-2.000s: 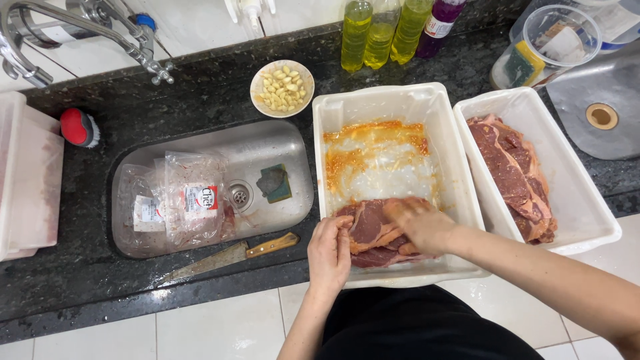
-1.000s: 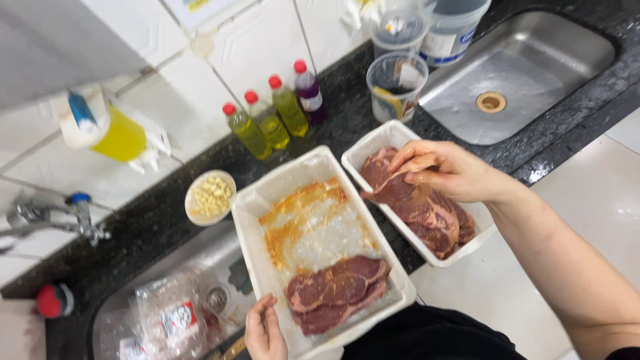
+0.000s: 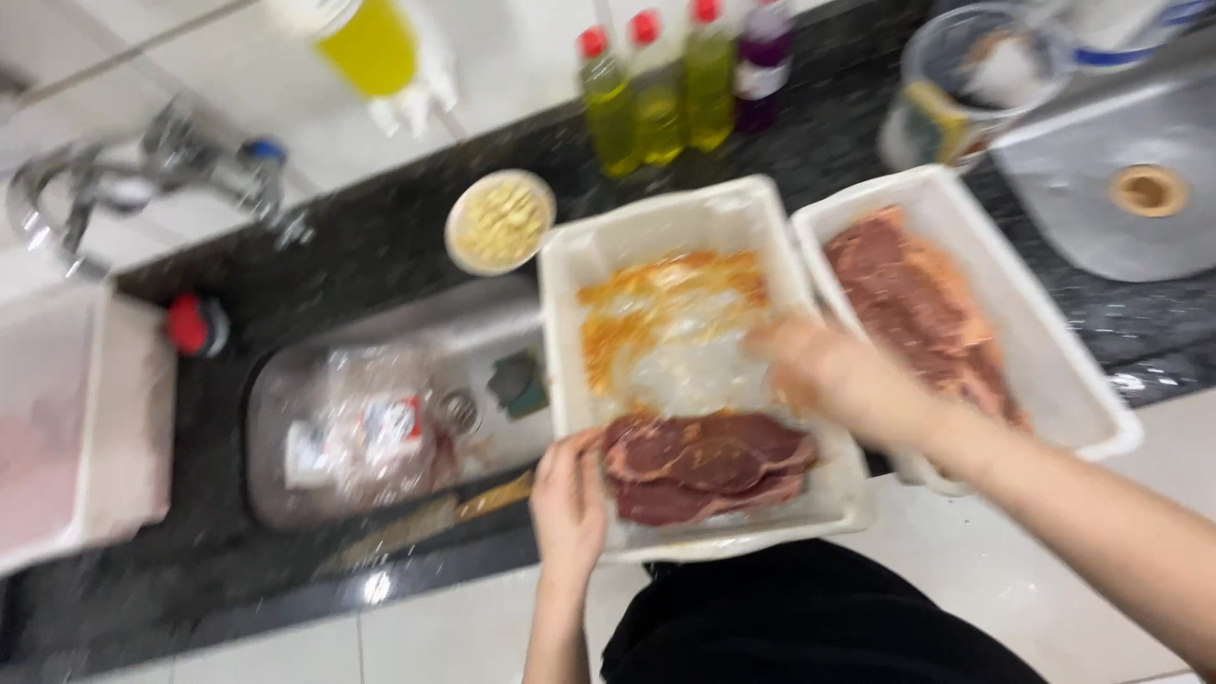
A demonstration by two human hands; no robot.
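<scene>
Slices of raw meat (image 3: 708,465) lie overlapped at the near end of a white plastic tub (image 3: 560,323), whose floor is smeared with orange seasoning. At that tub's left wall is my left hand (image 3: 570,494), its fingers over the rim beside the meat. My right hand (image 3: 836,375), blurred, is above the tub's right side; its fingertips are unclear and I cannot tell whether it holds anything. More raw meat (image 3: 917,313) fills the left side of a second white tub (image 3: 1054,380) to the right.
A bowl of peeled garlic cloves (image 3: 501,223) and bottles of yellow-green liquid (image 3: 657,104) stand behind. The left sink (image 3: 494,332) holds plastic packaging (image 3: 370,427). A knife (image 3: 446,513) lies along its front edge. A scrub brush (image 3: 197,324) and another sink (image 3: 1130,123) flank the work area.
One second ago my right hand held a piece of meat above the right tub; it has since moved left, over the seasoned tub. My left hand remains at that tub's left side. The view has turned.
</scene>
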